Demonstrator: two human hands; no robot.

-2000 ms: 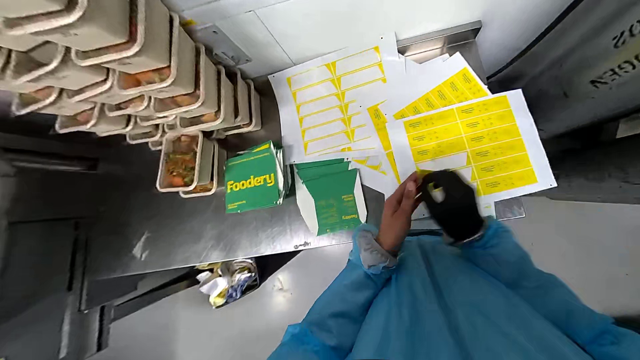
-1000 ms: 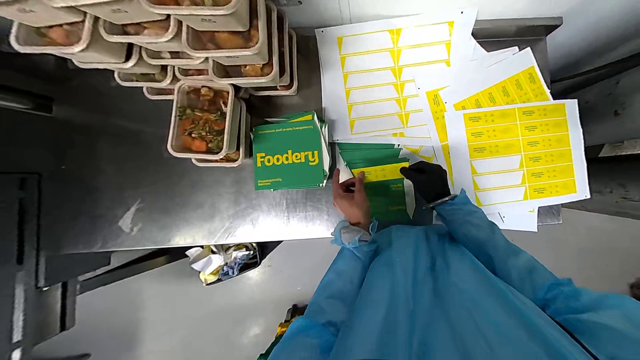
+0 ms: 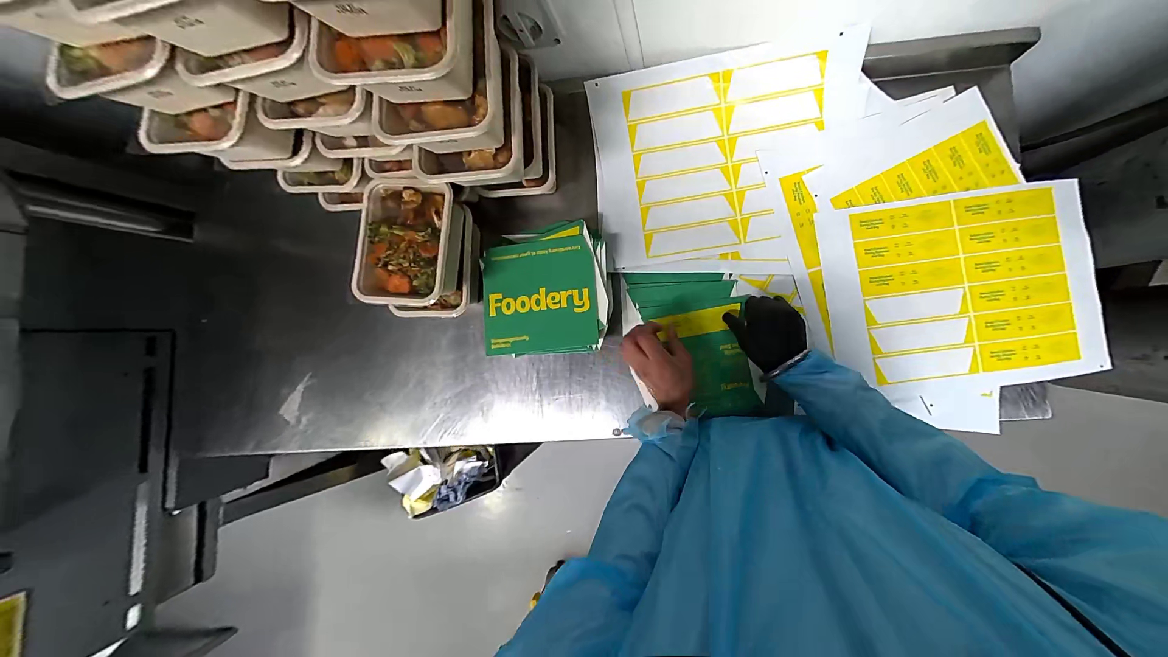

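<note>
Both hands are at a stack of green printed card sleeves on the steel table. A yellow label lies across the top sleeve. My left hand, bare, presses on the label's left end. My right hand, in a black glove, touches its right end with thumb and fingers. Left of them sits another stack of green sleeves with large yellow lettering. To the right, a sheet of yellow labels shows several peeled, white places. A mostly peeled label sheet lies behind the sleeves.
Film-topped food trays stand stacked at the left and back left of the steel table. More label sheets overlap at the back right. A bin with crumpled waste is below the front edge. A wall runs behind.
Two seconds ago my hands were together over the label sheet at the right. They have moved left onto the sleeves, where the yellow label now lies.
</note>
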